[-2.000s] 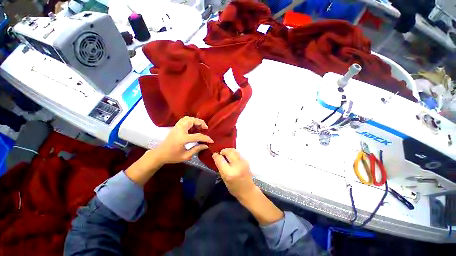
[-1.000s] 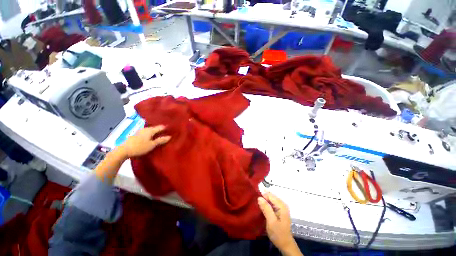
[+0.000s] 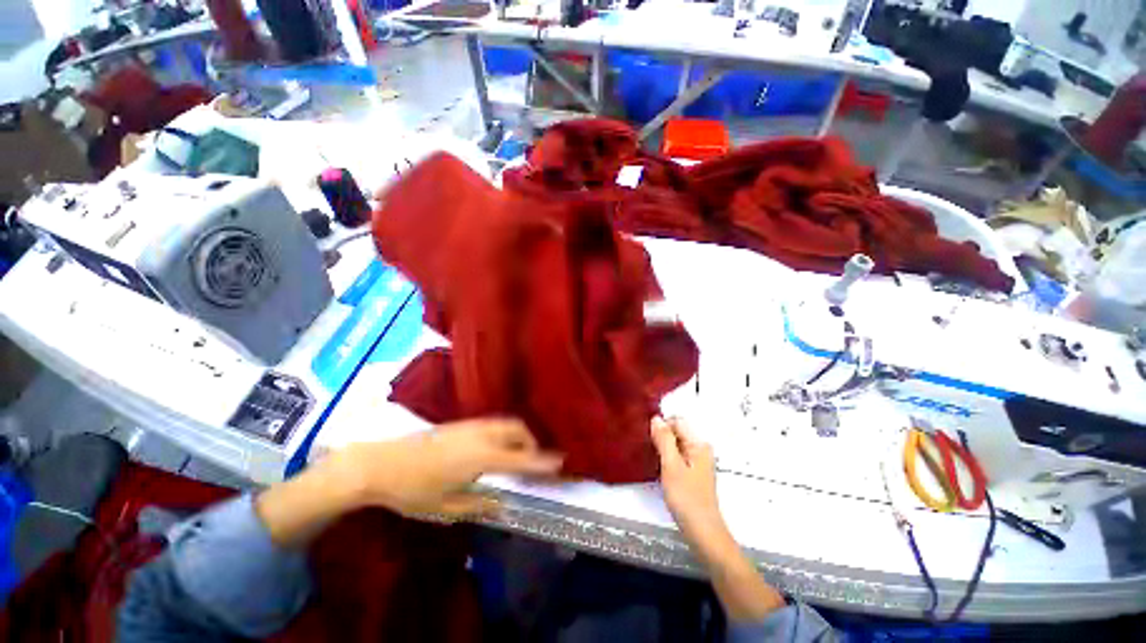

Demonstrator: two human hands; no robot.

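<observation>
A dark red knit garment (image 3: 540, 302) is bunched up and partly lifted over the white table, left of the sewing machine's needle area (image 3: 823, 377). It is blurred by motion. My left hand (image 3: 471, 467) is at its lower left edge, blurred, with fingers stretched to the right; whether it grips the cloth cannot be told. My right hand (image 3: 682, 459) pinches the garment's lower right corner near the table's front edge. A small white patch, perhaps a label (image 3: 664, 310), shows at the garment's right side.
A heap of red garments (image 3: 804, 201) lies behind the machine. Orange and yellow scissors (image 3: 945, 467), a slim dark tool (image 3: 1031, 531) and a dark cord (image 3: 983, 553) lie at right. A second machine (image 3: 233, 258) and a dark thread cone (image 3: 341, 197) stand at left. More red cloth hangs low left.
The garment was handled at its edge, then spread out low and wide; now it is gathered and raised. My left hand has moved right and down from the garment's left side.
</observation>
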